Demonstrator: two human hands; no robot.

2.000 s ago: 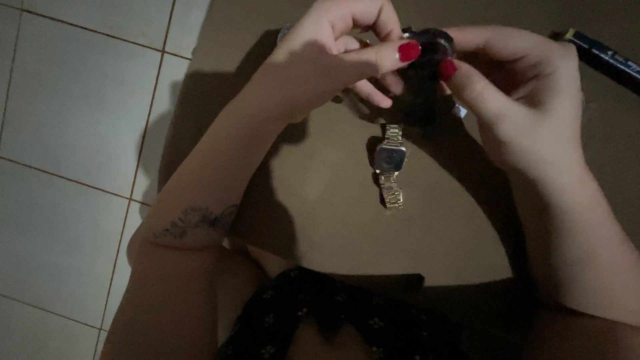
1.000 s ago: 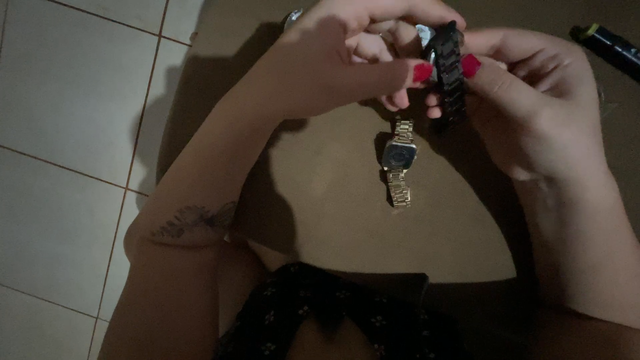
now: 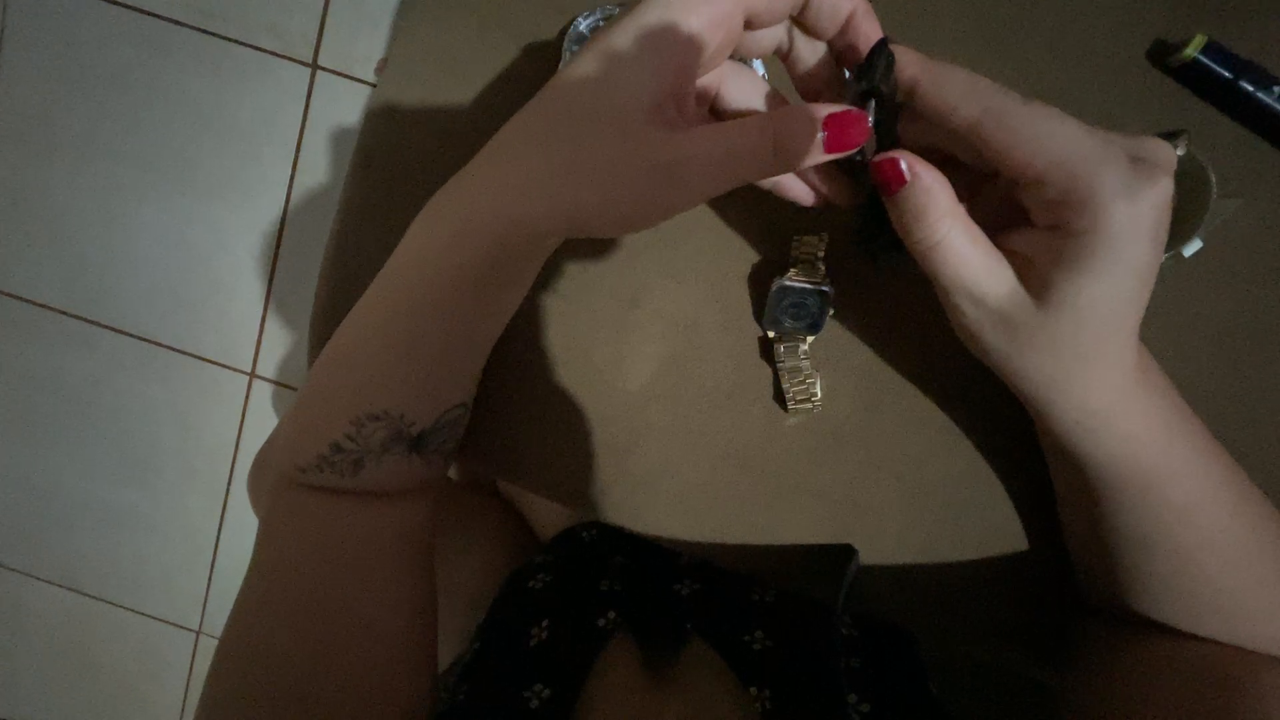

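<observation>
Between both hands, near the top of the view, is a dark watch with a link band (image 3: 878, 110), seen nearly edge-on. My left hand (image 3: 690, 120) pinches its left side, the red-nailed thumb against it. My right hand (image 3: 1030, 170) grips the other side between thumb and fingers. Some of the band hangs in shadow below the fingers, so its lower end is hard to make out. Below the hands a gold-toned watch with a square dark face (image 3: 799, 307) lies on the brown surface, its metal band stretched out above and below the case.
A dark tube-shaped object with a yellow-green ring (image 3: 1225, 85) lies at the upper right. Partly behind my right hand is a round, thin-rimmed object (image 3: 1195, 195). A silvery, shiny object (image 3: 585, 32) shows behind my left hand. Pale floor tiles (image 3: 150, 160) lie beyond the table at left.
The dark watch has turned in my fingers: its band showed broadside one second ago and now appears nearly edge-on. Both hands keep hold of it. The gold-toned watch remains on the surface.
</observation>
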